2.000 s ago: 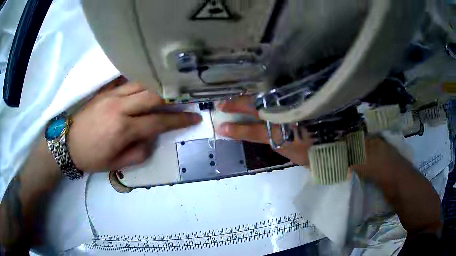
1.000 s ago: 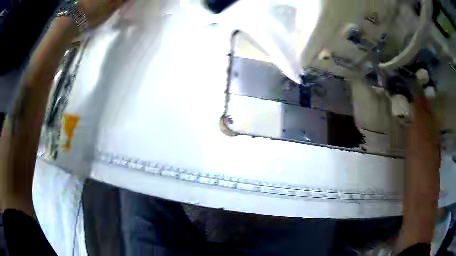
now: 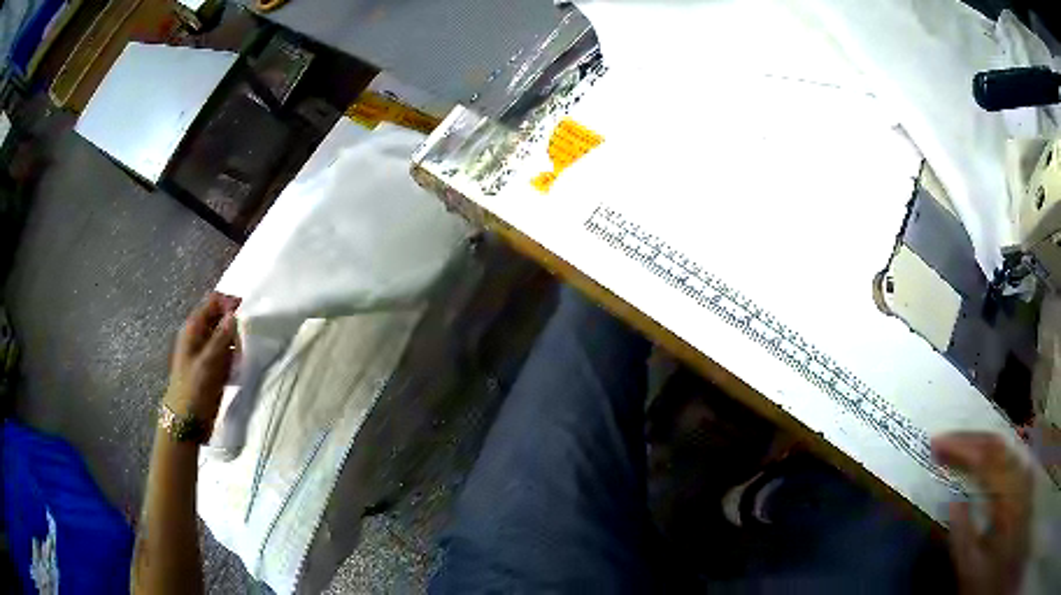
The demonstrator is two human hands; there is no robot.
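Note:
White cut fabric pieces (image 3: 337, 244) lie on the low side surface left of my knees, with layers hanging down at the front. My left hand (image 3: 207, 355) is at their left edge, its fingers closed on the top piece. My right hand (image 3: 989, 494) is blurred over the front edge of the white table at the lower right; I cannot tell if it holds anything. Another white cloth (image 3: 931, 81) lies at the back of the table and reaches the presser foot area (image 3: 1015, 273) at the right edge.
The white table (image 3: 745, 221) has a wooden edge, a printed ruler (image 3: 768, 337) and an orange sticker (image 3: 568, 151). A dark lever (image 3: 1018, 88) is at the upper right. A white-topped stand (image 3: 157, 105) is at the upper left. A blue bag (image 3: 64, 511) is on the speckled floor.
The view has turned left and away from the machine head. My left hand has left the table area and taken hold of the side fabric. My right hand is now at the table's front edge.

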